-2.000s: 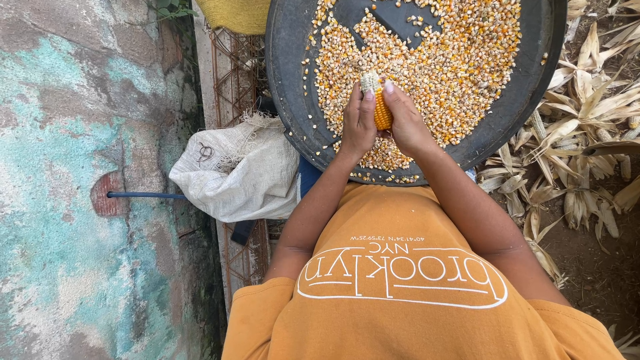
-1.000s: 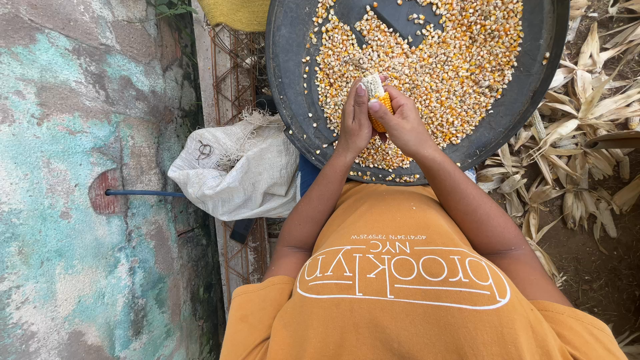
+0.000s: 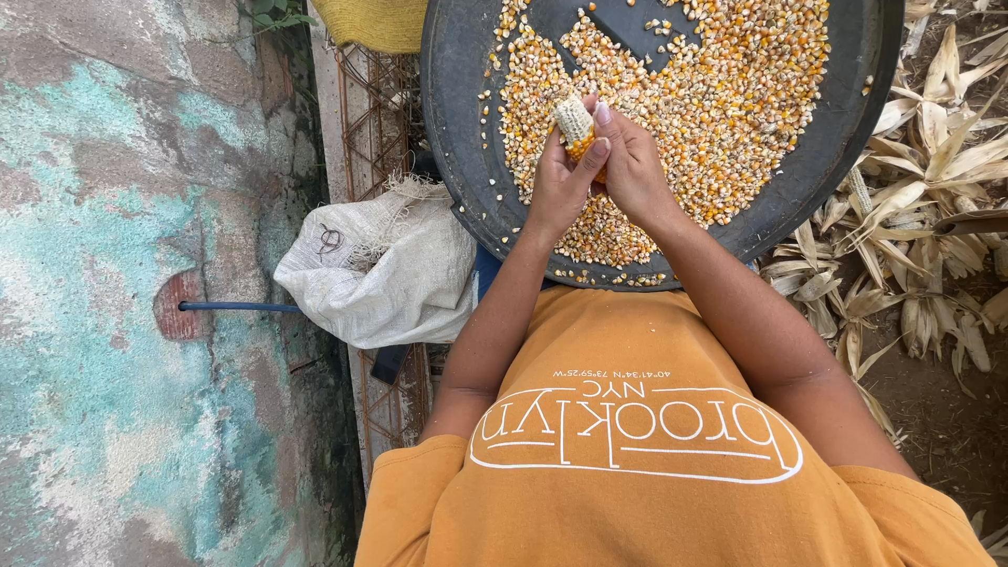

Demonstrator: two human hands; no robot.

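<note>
An ear of corn (image 3: 576,124) is held between both hands, its upper part bare pale cob and its lower part still bearing yellow kernels. My left hand (image 3: 564,183) wraps it from the left, thumb across the lower part. On the right side, my right hand (image 3: 634,164) grips it too, with the thumb against the ear near the bare part; some of the fingers are hidden. Below the hands, loose corn kernels (image 3: 732,118) cover much of a round black tray (image 3: 480,177), whose dark bottom shows near the top.
A white woven sack (image 3: 409,268) lies left of the tray, over rusty wire framework (image 3: 378,118). A yellow woven sack (image 3: 374,24) is at the top. Dry corn husks (image 3: 937,165) cover the ground at right. A painted wall (image 3: 118,236) stands at left, with a blue rod (image 3: 240,306) sticking out.
The hands have shifted slightly around the ear, and its bare end now tilts to the upper left. More bare cob shows than two seconds ago.
</note>
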